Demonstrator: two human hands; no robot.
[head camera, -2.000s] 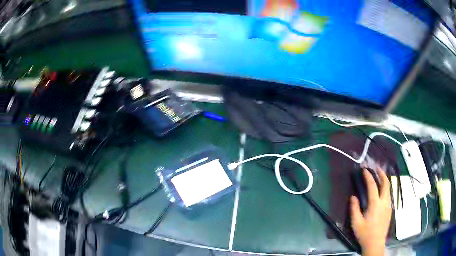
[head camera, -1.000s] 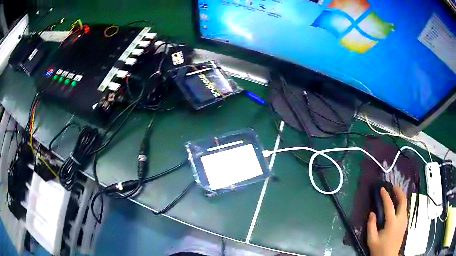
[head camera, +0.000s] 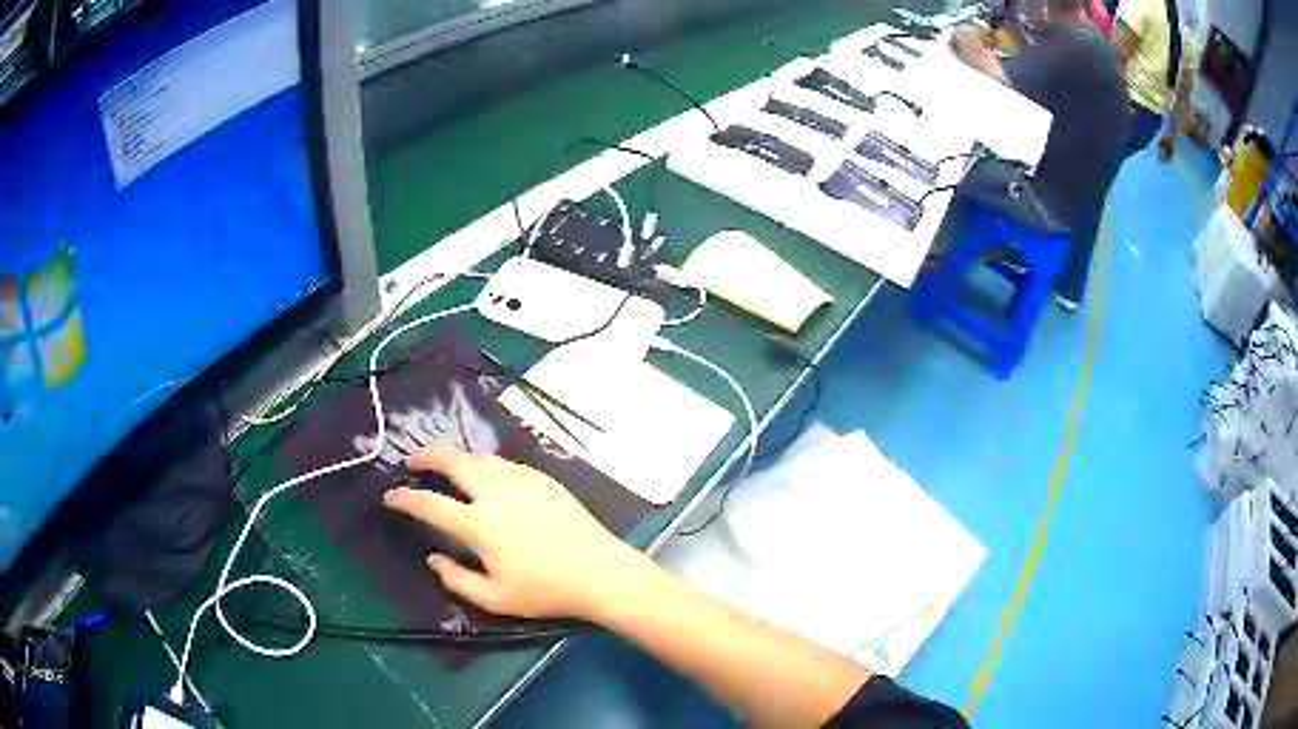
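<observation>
My right hand (head camera: 520, 534) is bare and rests on the dark brown mouse mat (head camera: 335, 427), with its fingers spread around the black mouse (head camera: 413, 537). The mouse is hard to tell from the dark mat. My left hand is out of the picture. The display unit (head camera: 164, 716) is cut off at the bottom left edge, only its top corner showing. A looped white cable (head camera: 254, 501) runs from it across the mat to the white power strip (head camera: 570, 295). The monitor (head camera: 171, 242) at the left shows a blue desktop and a white window.
White papers (head camera: 626, 413) with dark tweezers lie beside the mat. A black power strip (head camera: 591, 242) and a yellow pad (head camera: 755, 278) lie behind. White trays (head camera: 811, 157) hold black units. A person (head camera: 1068, 114) is near a blue stool (head camera: 996, 278). A white sheet (head camera: 840, 548) hangs past the bench edge.
The view has swung right, so the test box has left the picture and the display unit is nearly out. My right hand stays at the mouse.
</observation>
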